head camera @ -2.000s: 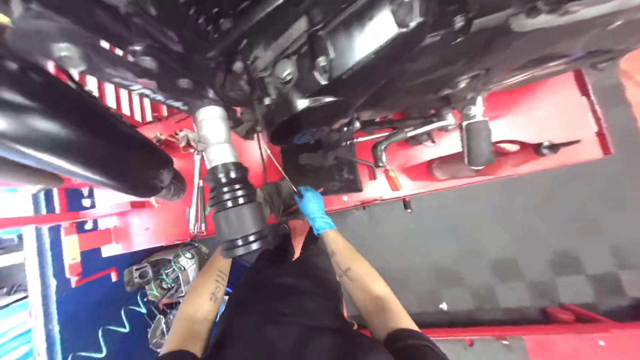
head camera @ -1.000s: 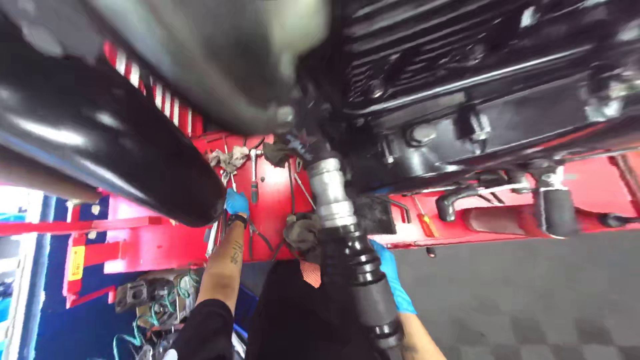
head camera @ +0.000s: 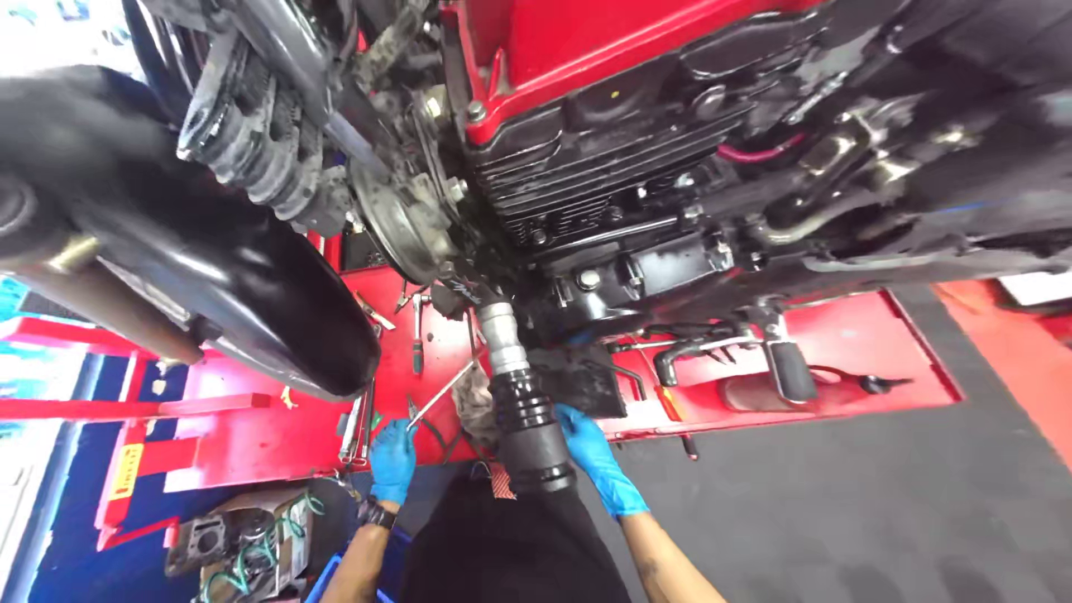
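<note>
My left hand [head camera: 392, 462], in a blue glove with a watch on the wrist, grips the lower end of a long thin metal rod [head camera: 442, 392] that slants up over the red bench platform. Beside it lie a crumpled rag [head camera: 476, 406] and several long tools [head camera: 360, 427]. My right hand [head camera: 590, 448], also gloved in blue, is at the near edge of a black mat [head camera: 586, 381]; its fingertips are partly hidden by the handlebar grip [head camera: 533, 435], so whether it holds anything is unclear. Above both hands is a motorcycle engine [head camera: 620, 184] with black finned covers.
A black front tire-like curved part [head camera: 251, 293] hangs at left. A ratchet [head camera: 418, 335] and an orange-handled screwdriver [head camera: 670, 404] lie on the red platform [head camera: 888, 360]. A footpeg [head camera: 790, 368] juts out at right. A box of metal parts [head camera: 251, 536] stands at lower left.
My left hand has moved from the tools at the left to the thin rod, which it now grips. The view has shifted and shows more of the engine.
</note>
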